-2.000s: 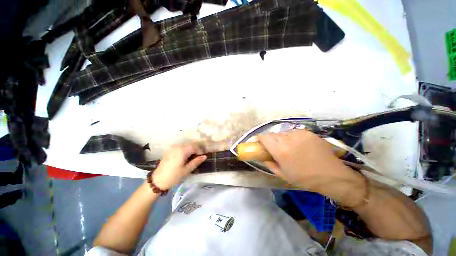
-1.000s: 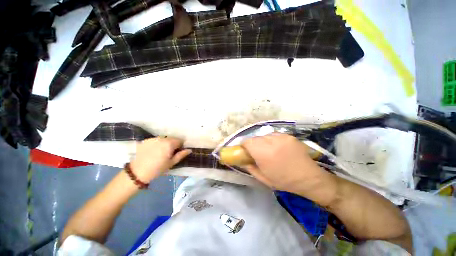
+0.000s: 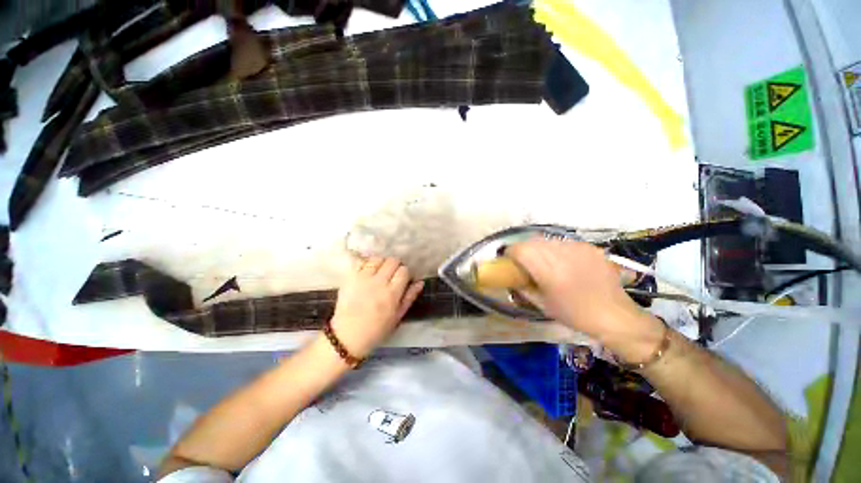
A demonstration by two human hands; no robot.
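A long narrow dark plaid strip (image 3: 274, 311) lies along the table's front edge. Its left end is slanted and has a twist or fold beside it. My left hand (image 3: 377, 294) rests on the strip with fingers bent, just left of the iron's tip; whether the fingertips pinch the cloth cannot be told. My right hand (image 3: 566, 278) is closed around the yellow-tan handle (image 3: 502, 274) of the steam iron (image 3: 464, 271). The iron points left, and its tip is over the strip. The strip's right part is hidden under the iron.
A stack of plaid pieces (image 3: 312, 85) lies across the back, with more plaid pieces (image 3: 66, 94) at far left. A dark hose (image 3: 689, 231) and pale cord run right from the iron. Yellow tape (image 3: 623, 66) marks the table's right side. A dark scrap (image 3: 222, 288) lies near the strip.
The camera view has shifted. More of the strip shows left of my left hand, which has moved right along it. My right hand still holds the iron, now with more of its plate showing.
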